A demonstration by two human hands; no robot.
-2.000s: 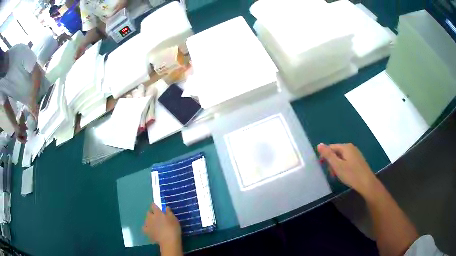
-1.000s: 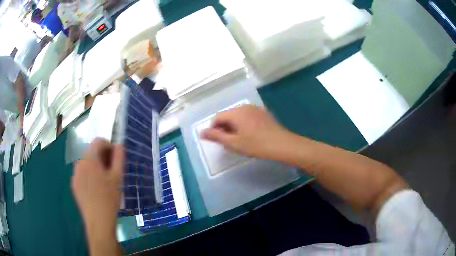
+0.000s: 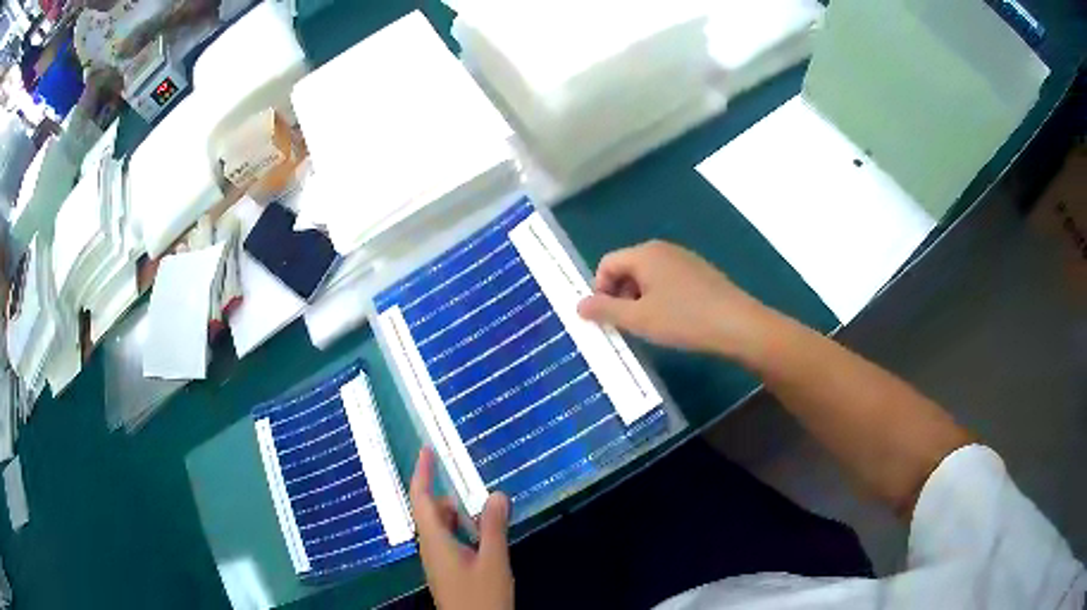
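Observation:
A blue solar cell array with thin pale cross lines and a white strip down each long side lies at the centre on the milky encapsulant film, of which only the rim shows. My left hand is at its near left corner, thumb and fingers apart, touching the edge. My right hand has its fingertips at the right white strip; whether they pinch it cannot be told. A second blue cell array lies at left on a flat green-grey mat.
White sheet stacks stand behind the work. A dark rectangle lies among papers near a small cardboard box. An upright pale green board stands at right, with a holed white sheet before it. Person's arm far left.
My left hand has carried one blue array from the left stack to the centre, where it now covers the square outline. My right hand has moved from the film's right side to the array's right strip.

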